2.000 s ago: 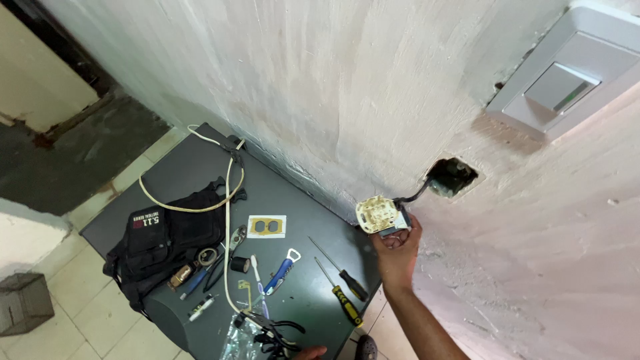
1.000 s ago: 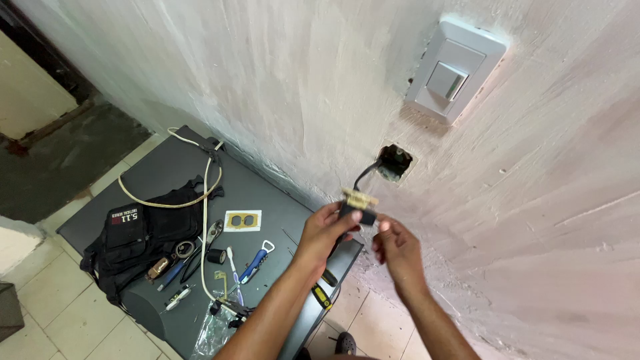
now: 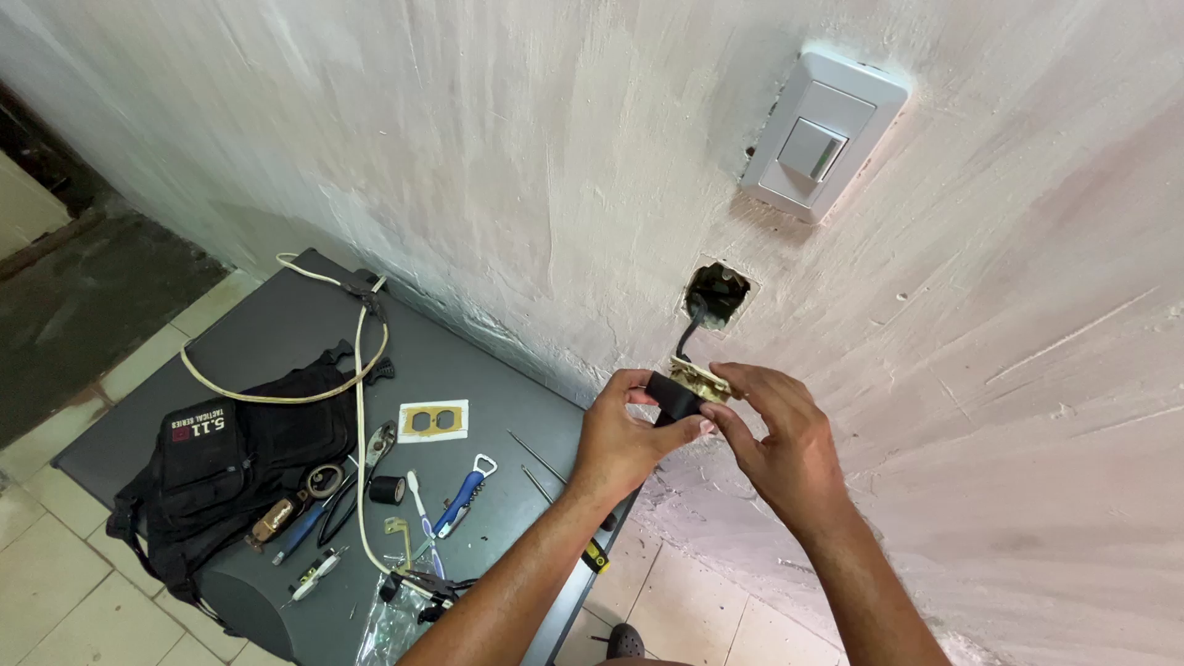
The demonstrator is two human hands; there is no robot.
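A wired electrical outlet (image 3: pixel 700 379) hangs just below the square wall box opening (image 3: pixel 717 294), joined to it by a dark cable (image 3: pixel 687 335). My right hand (image 3: pixel 782 435) grips the outlet's right side with thumb and fingers. My left hand (image 3: pixel 629 435) holds a roll of black electrical tape (image 3: pixel 673 396) against the outlet's left side. Whether tape is stuck to the outlet cannot be told. Above the opening, a white light switch (image 3: pixel 823 139) is fixed to the wall.
On the dark grey table (image 3: pixel 444 342) at the lower left lie a black bag (image 3: pixel 240 435), an outlet cover plate (image 3: pixel 433 422), pliers (image 3: pixel 377 444), a blue multi-tool (image 3: pixel 462 495), a toothbrush (image 3: pixel 424 518), screwdrivers, a pale cord (image 3: pixel 362 444) and a clear plastic bag (image 3: pixel 384 615).
My left hand has come up from the table to the outlet, where the black tape now shows. My right hand has shifted to the outlet's right side. The view has moved.
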